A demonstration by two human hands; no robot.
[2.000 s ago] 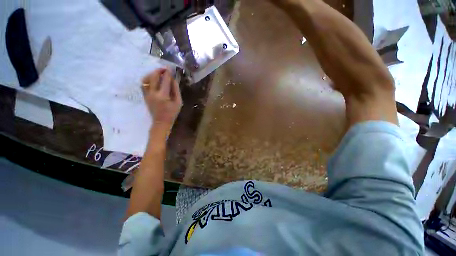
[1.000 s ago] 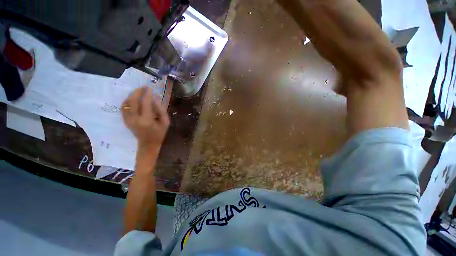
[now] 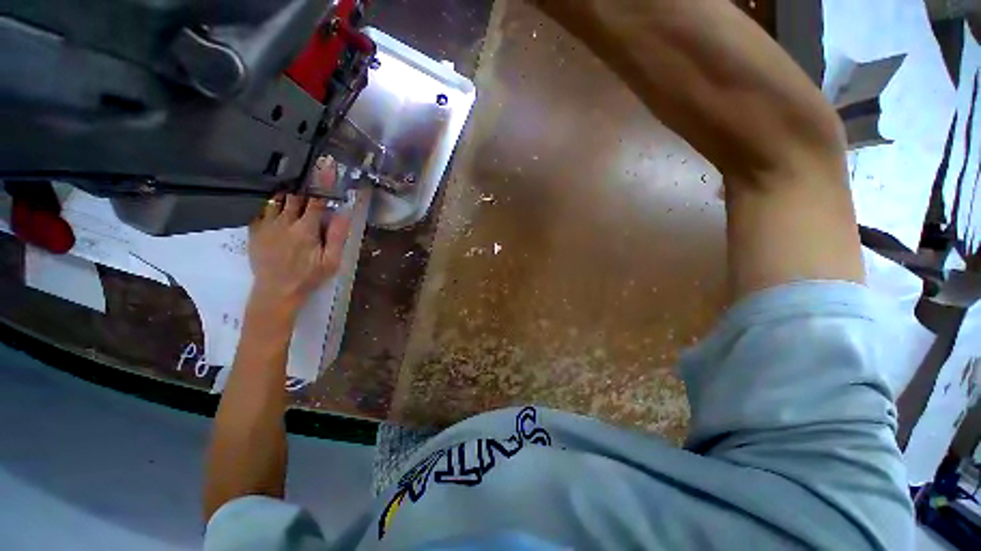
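The straight-knife cutting machine [image 3: 204, 108], dark grey with red parts, fills the upper left. Its shiny silver base plate [image 3: 414, 118] shows to the right of the motor. My left hand [image 3: 296, 242] lies palm down on the white marker paper [image 3: 221, 282] over the lay, fingers somewhat spread, fingertips close beside the knife area and partly under the machine's edge. It holds nothing visible. My right forearm reaches up and out of the top edge; my right hand is out of the picture. The lay's cut edge [image 3: 342, 312] runs down beside my left hand.
The worn brown table [image 3: 581, 248] carries lint and small scraps. White-topped cut pieces [image 3: 882, 205] lie along the right side. A white rectangle [image 3: 65, 278] lies at the left, near the dark green table edge [image 3: 108, 371]. Chalk-like writing shows near that edge.
The machine has come further over the lay, down and left, covering more paper. My left hand has moved left and down and now lies flatter, fingers more spread. My right forearm has shifted slightly left.
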